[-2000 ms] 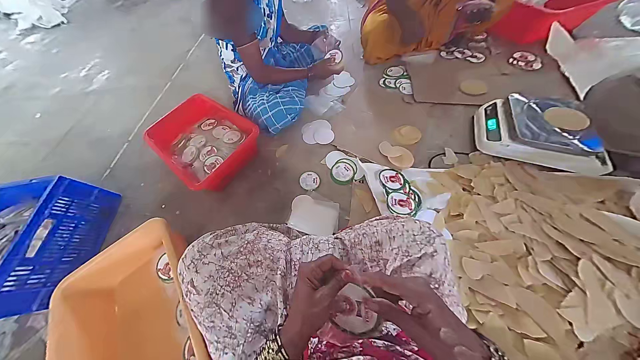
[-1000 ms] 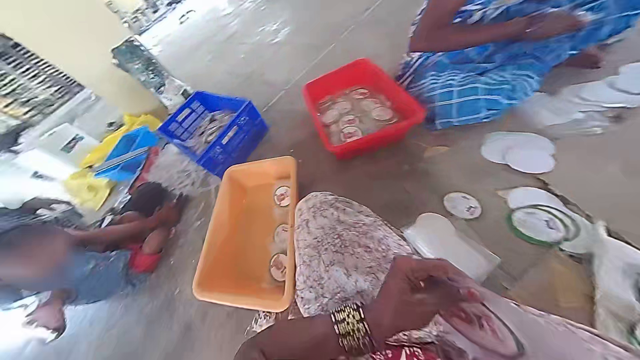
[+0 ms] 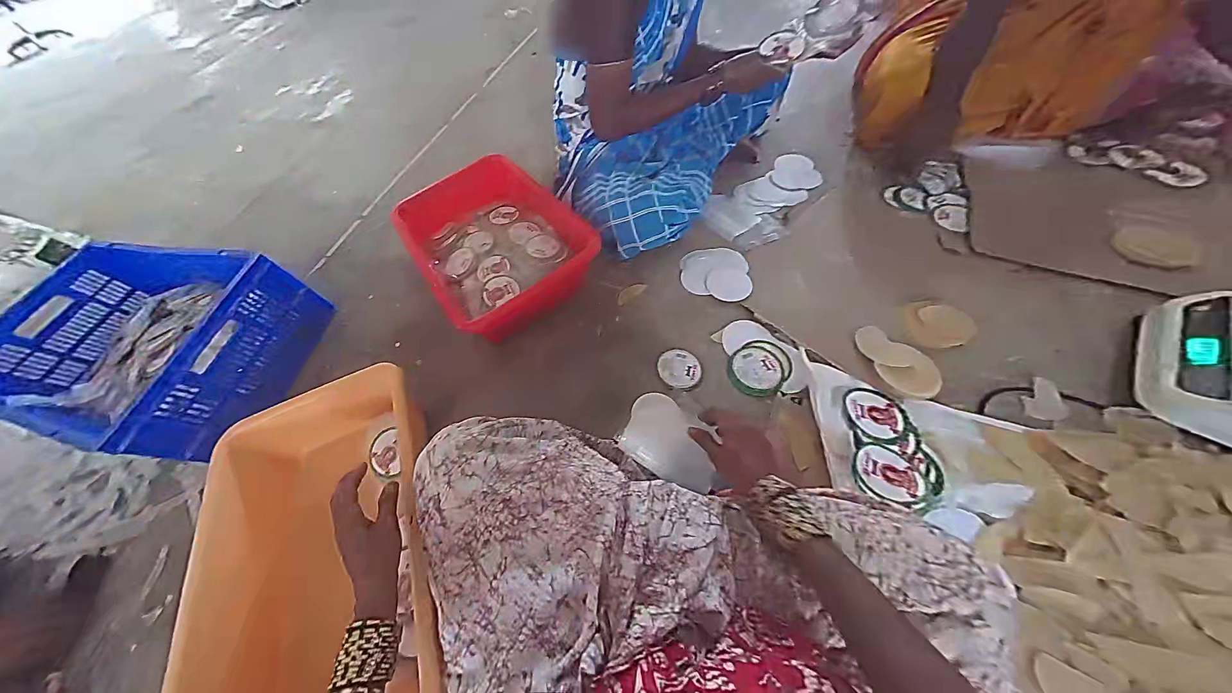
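Note:
My left hand (image 3: 368, 529) reaches into an orange plastic tub (image 3: 279, 539) at the lower left, fingers apart, just below a round printed label in a clear packet (image 3: 385, 452). Whether the fingertips touch that packet I cannot tell. My right hand (image 3: 746, 452) rests by a stack of clear plastic bags (image 3: 664, 438) on the floor beyond my lap; its fingers touch or overlap the stack's right edge. Beyond them lie a round printed label (image 3: 680, 369) and green-rimmed round labels (image 3: 757, 369). More printed labels (image 3: 887, 472) lie on a white sheet to the right.
A red tub (image 3: 496, 327) holds several packets. At left stands a blue plastic crate (image 3: 260, 337) with plastic packets. Flat tan pieces (image 3: 1126, 577) are heaped at right, below a weighing scale (image 3: 1179, 366). Two people sit opposite, one in blue cloth (image 3: 645, 202), one in orange (image 3: 1020, 87).
My hands were together over my lap with a round-label packet two seconds ago. Now they are apart, the left in the orange tub, the right by the bags. The view swung left and back.

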